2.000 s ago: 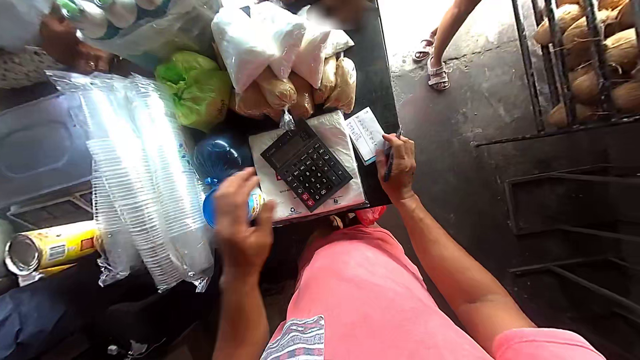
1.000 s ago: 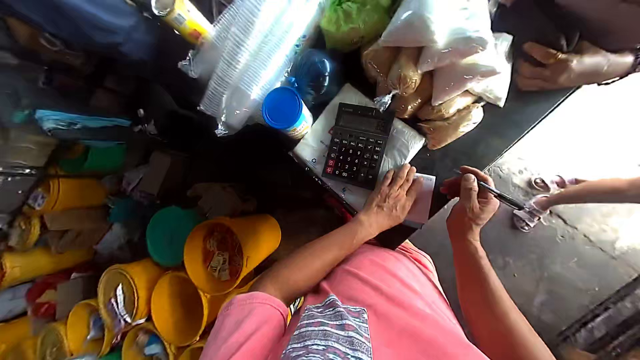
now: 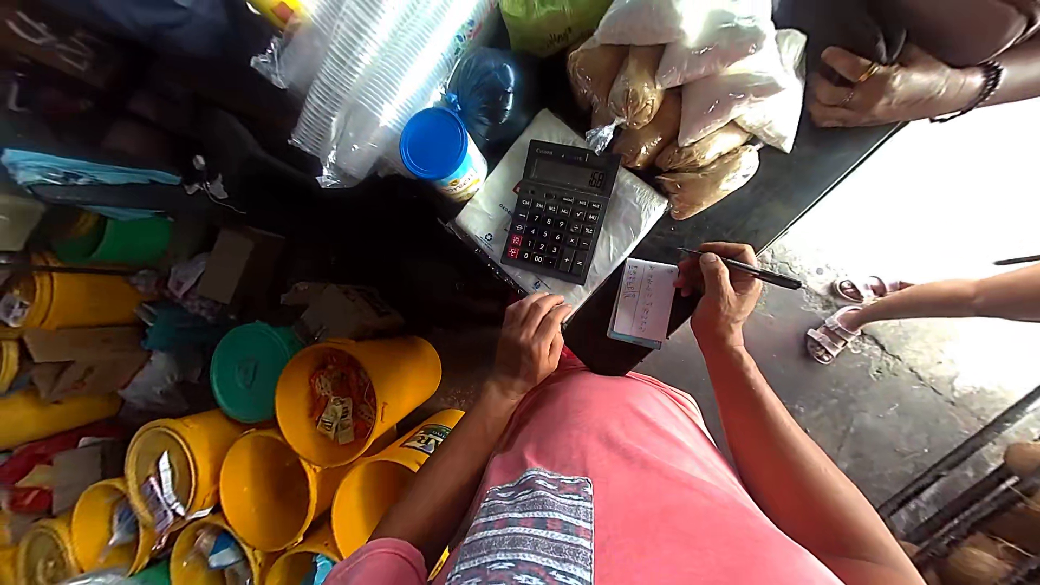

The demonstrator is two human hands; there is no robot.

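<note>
My right hand [image 3: 725,294] holds a black pen [image 3: 751,270] beside a small notepad [image 3: 643,302] with handwriting, at the table's corner. The fingers of my left hand [image 3: 532,337] are curled at the near edge of a white plastic-wrapped pack [image 3: 624,213]; whether they grip it is unclear. On the pack rests a black desk calculator [image 3: 561,213] with its display lit by digits. A canister with a blue lid [image 3: 435,145] stands left of the calculator.
Bags of brown sugar [image 3: 705,180] and white bags [image 3: 719,45] lie beyond. Stacked plastic cups [image 3: 370,73] are at upper left. Another person's hand [image 3: 881,85] rests on the dark table. Yellow buckets [image 3: 406,370] fill the lower left; a person's sandaled feet [image 3: 833,337] are at right.
My left hand has drawn back from the notepad to the near edge of the pack. The pen stays in my right hand, now close to the notepad. The view swung widely between the earlier frames.
</note>
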